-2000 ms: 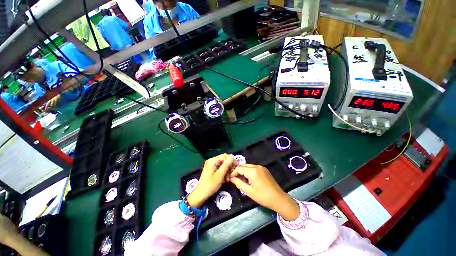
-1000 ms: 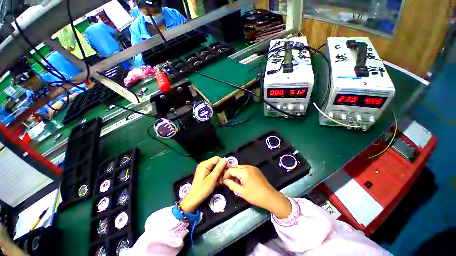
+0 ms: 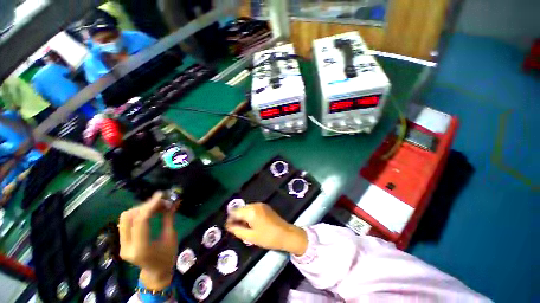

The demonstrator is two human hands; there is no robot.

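Note:
The black blister tray (image 3: 260, 190) lies slanted in front of me, with several round watch modules (image 3: 227, 261) in its pockets. My left hand (image 3: 148, 237) is raised left of the tray, thumb and finger pinching a small shiny round watch module (image 3: 173, 195), blurred. My right hand (image 3: 260, 228) is over the middle of the tray, fingers curled down beside a module (image 3: 235, 205); whether it grips anything is hidden. The black test fixture (image 3: 142, 160) stands behind, blurred, with a red clamp handle (image 3: 111, 131) and one lit display (image 3: 176, 158) on its right side.
Two white power supplies (image 3: 278, 89) with red digits stand behind the tray. A filled second tray (image 3: 95, 260) and a near-empty tray (image 3: 47, 231) lie at left. A red equipment case (image 3: 402, 171) is at right beside the bench. A masked person in blue (image 3: 112, 50) is opposite.
My hands were together over the tray; they are now apart, the left moved left and raised. The fixture showed two lit modules and now shows one. The view has turned right.

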